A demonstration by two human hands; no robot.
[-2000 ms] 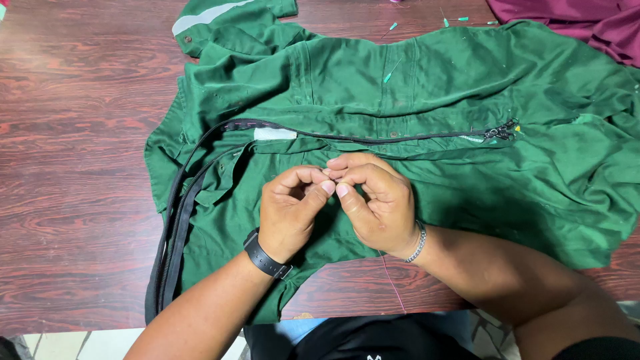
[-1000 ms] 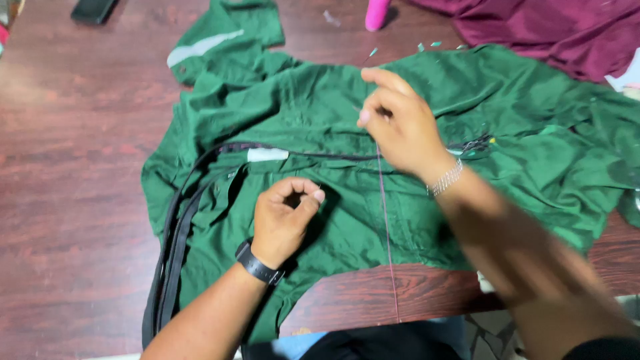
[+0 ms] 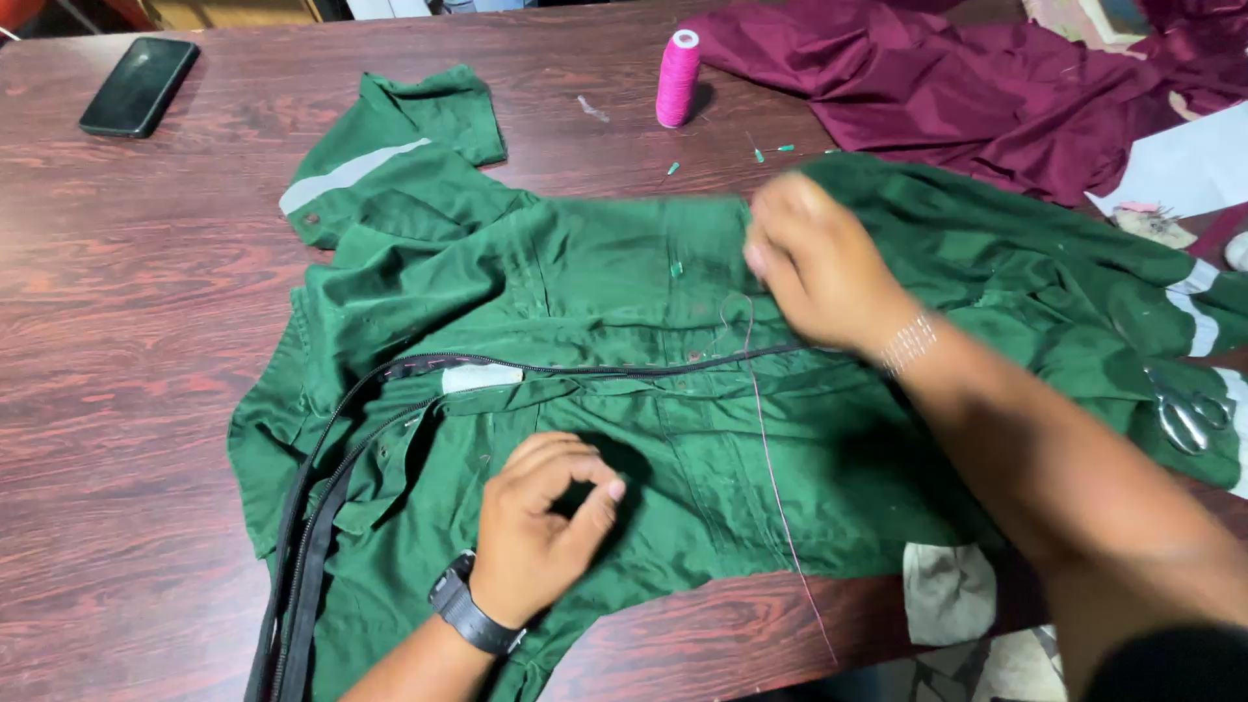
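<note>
A green garment (image 3: pixel 604 253) with pale reflective strips lies spread over the table. Along it runs a long black zipper (image 3: pixel 624 370), partly basted with light stitches, its loose tapes curving down at the left. My left hand (image 3: pixel 546 517), with a black watch at the wrist, hovers over the lower part of the cloth, thumb and index fingertips together; whether something thin is between them cannot be told. My right hand (image 3: pixel 809 253), blurred and wearing a bracelet, is curled above the upper part. A thin pink thread (image 3: pixel 765 439) hangs across the garment near it.
A pink thread cone (image 3: pixel 678 83) stands at the back, with green-headed pins (image 3: pixel 760 155) near it. Maroon fabric (image 3: pixel 936 78) and white paper (image 3: pixel 1185 166) are at the back right. Scissors (image 3: pixel 1185 414) lie on the garment's right part. A phone (image 3: pixel 141 86) rests at the back left.
My hands were together over the garment two seconds ago and are now apart, the right one up and to the right. The thread now stretches across the cloth. The view has shifted.
</note>
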